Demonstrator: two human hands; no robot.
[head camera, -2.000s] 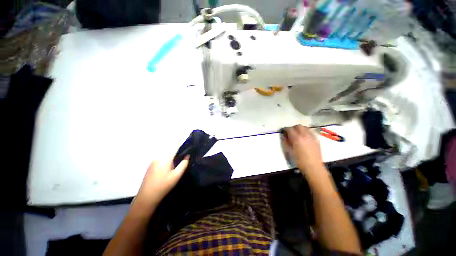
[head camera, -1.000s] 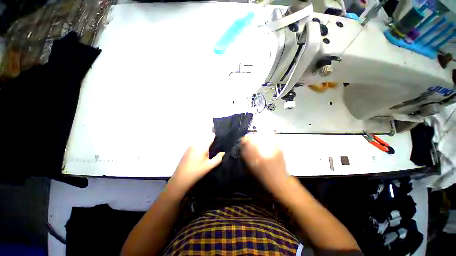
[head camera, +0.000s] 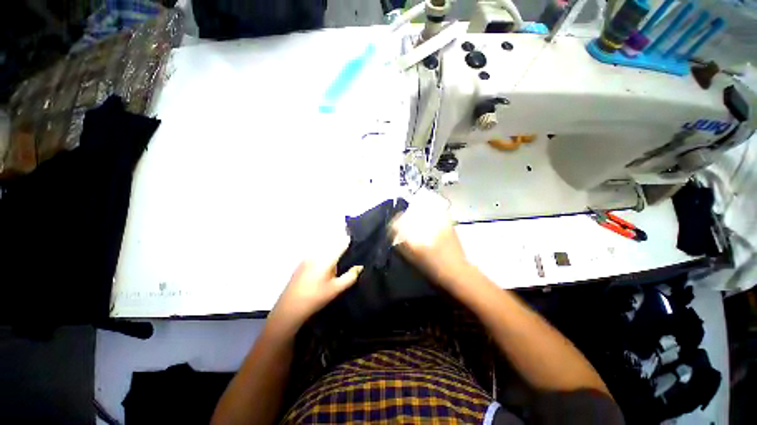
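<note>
A black garment panel (head camera: 378, 278) hangs over the front table edge toward the lap, its upper end just in front of the presser foot and needle (head camera: 415, 176). My left hand (head camera: 319, 282) grips its left side, thumb on top. My right hand (head camera: 427, 236) is on the upper right part of the cloth, fingers close to the presser foot; it is bright and slightly blurred. Whether a second small piece lies between the fingers cannot be told. The white sewing machine (head camera: 581, 108) stands behind the hands.
Orange-red snips (head camera: 621, 226) and a tiny dark square (head camera: 562, 259) lie right. Yellow-orange scissors loops (head camera: 510, 143) show behind the machine arm. A blue lamp (head camera: 349, 79) is left of the head. Black panels (head camera: 62, 216) heap at the left edge; dark pieces (head camera: 676, 357) lie lower right.
My right hand has come from the table near the snips onto the cloth, then moved slightly up toward the needle. The cloth moved from the left to the front of the presser foot. The view shifted.
</note>
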